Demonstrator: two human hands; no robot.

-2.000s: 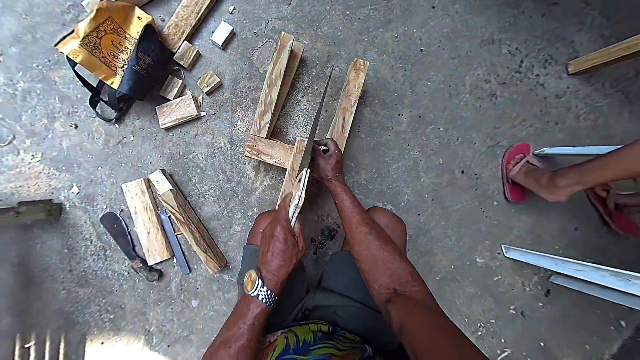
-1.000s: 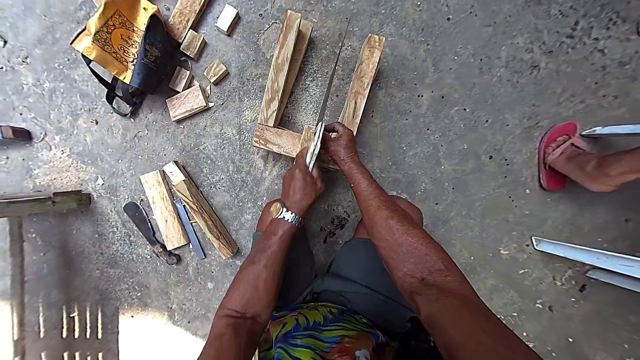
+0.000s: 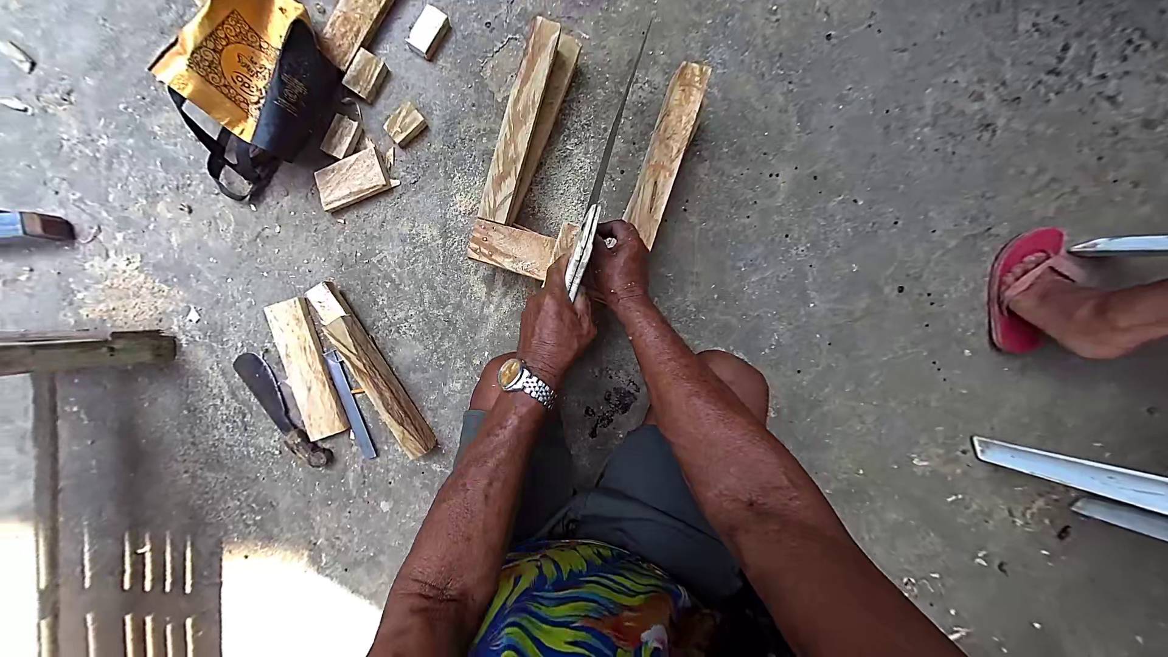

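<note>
My left hand (image 3: 554, 327), with a metal watch on its wrist, is closed around the pale handle of a handsaw (image 3: 616, 132). The narrow blade points away from me, seen nearly edge-on. My right hand (image 3: 622, 262) is closed just right of the saw handle, by the near end of a wood bar (image 3: 671, 151); its fingers hide what they grip, perhaps wood. Under and left of the saw lies a short crosswise wood block (image 3: 513, 248). Two long wood pieces (image 3: 527, 119) lie beyond that block, side by side.
Left are wood pieces (image 3: 306, 370), a dark-bladed knife (image 3: 265, 388) and a flat metal strip (image 3: 351, 406). Offcuts (image 3: 353, 178) lie by a yellow and black bag (image 3: 239, 68). At right are a person's sandaled foot (image 3: 1040, 292) and metal bars (image 3: 1077, 470).
My left hand and the saw have moved forward, away from my body, since the earliest frame. My right hand has stayed at about the same place beside the wood.
</note>
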